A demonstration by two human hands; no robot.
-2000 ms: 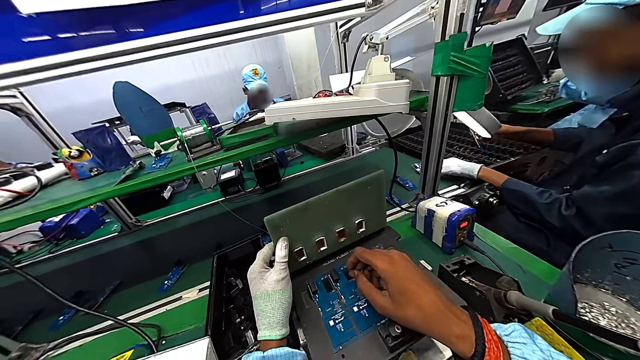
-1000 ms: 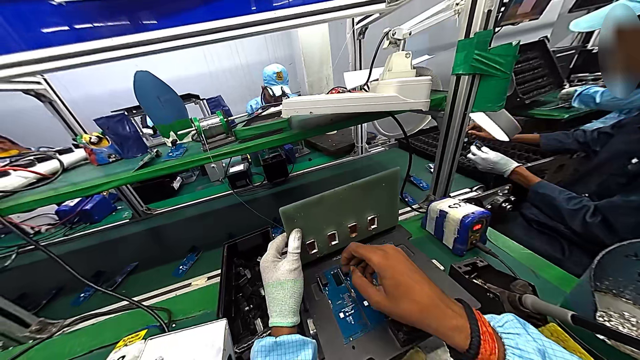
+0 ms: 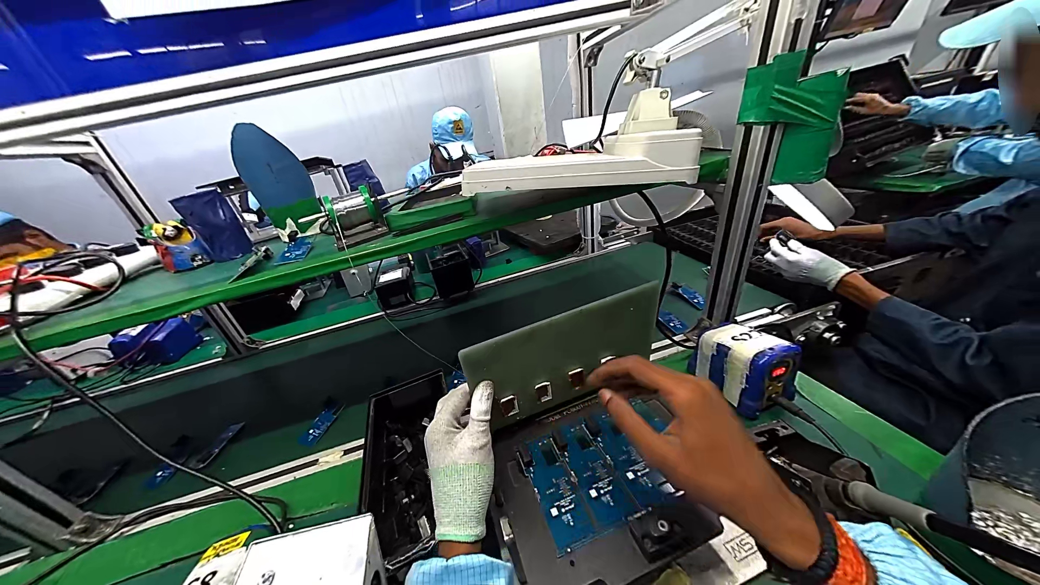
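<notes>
A black fixture (image 3: 528, 536) lies before me with blue circuit boards (image 3: 573, 487) seated side by side in it. Its grey-green hinged lid (image 3: 561, 333), pierced by several small rectangular windows, stands tilted up at the back. My left hand (image 3: 463, 455), in a whitish knit glove, grips the lid's lower left corner between thumb and fingers. Bare, my right hand (image 3: 691, 439) hovers over the right part of the boards, fingers slightly bent and apart, fingertips near the lid's lower edge by the windows. Nothing shows between those fingers. A black knob (image 3: 660, 528) sits at the fixture's front right.
Left of the fixture is a black bin (image 3: 398, 479) of small dark parts. A blue soldering station (image 3: 743, 366) stands right, near a soldering iron's handle (image 3: 886, 500). A green shelf (image 3: 244, 284) crosses above. A co-worker's gloved hand (image 3: 804, 264) is at far right.
My right hand has lifted from the boards, and its fingers have spread. My left hand keeps hold of the raised lid. More of the boards shows now.
</notes>
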